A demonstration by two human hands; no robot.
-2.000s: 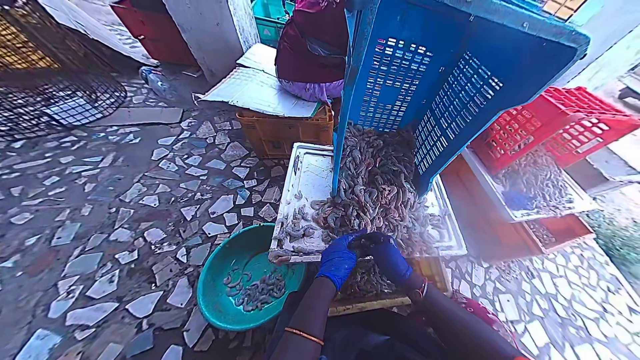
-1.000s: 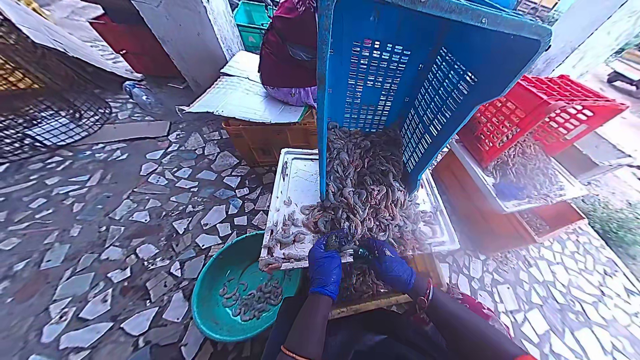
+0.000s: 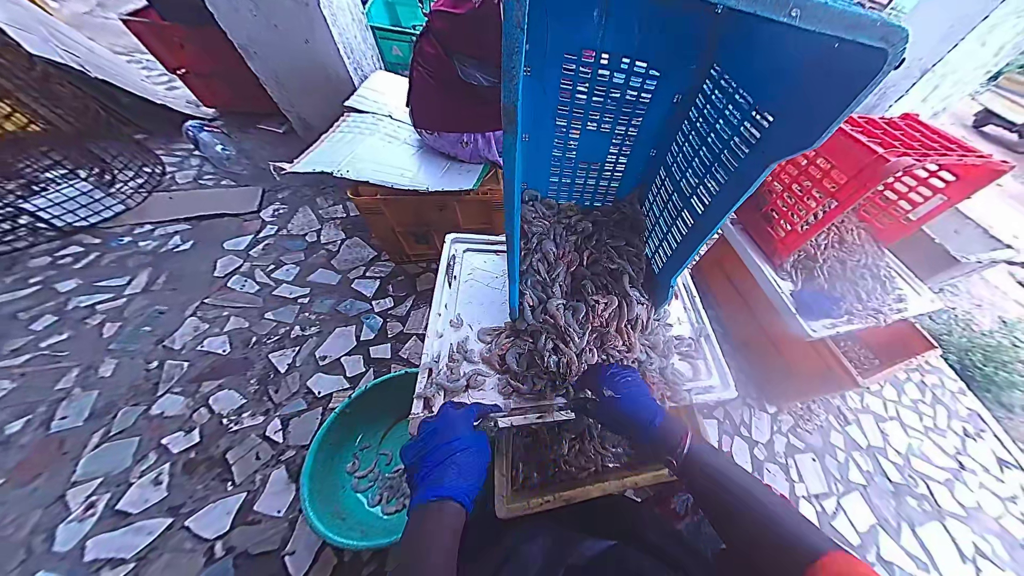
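Note:
A heap of raw shrimp (image 3: 576,296) spills from a tilted blue plastic crate (image 3: 592,104) onto a white tray (image 3: 472,280). At the tray's front left corner is my left hand (image 3: 448,456) in a blue glove, beside a few loose shrimp; whether it holds anything is unclear. My right hand (image 3: 624,400), also gloved in blue, touches the front of the heap, its fingertips partly hidden. Below the tray's front edge, a yellowish crate (image 3: 584,496) holds more shrimp. A green basin (image 3: 344,504) with several shrimp stands left of it, partly behind my left hand.
Beyond the tray a person (image 3: 452,80) sits on cardboard over an orange crate (image 3: 424,220). To the right, a red crate (image 3: 872,168) leans over another white tray (image 3: 912,300) with shrimp and a blue-gloved hand. Broken-tile paving (image 3: 216,344) lies left.
My hands were close together at the front of the heap; my left hand has moved left and down to the tray's corner, over the basin's side. My right hand remains at the heap.

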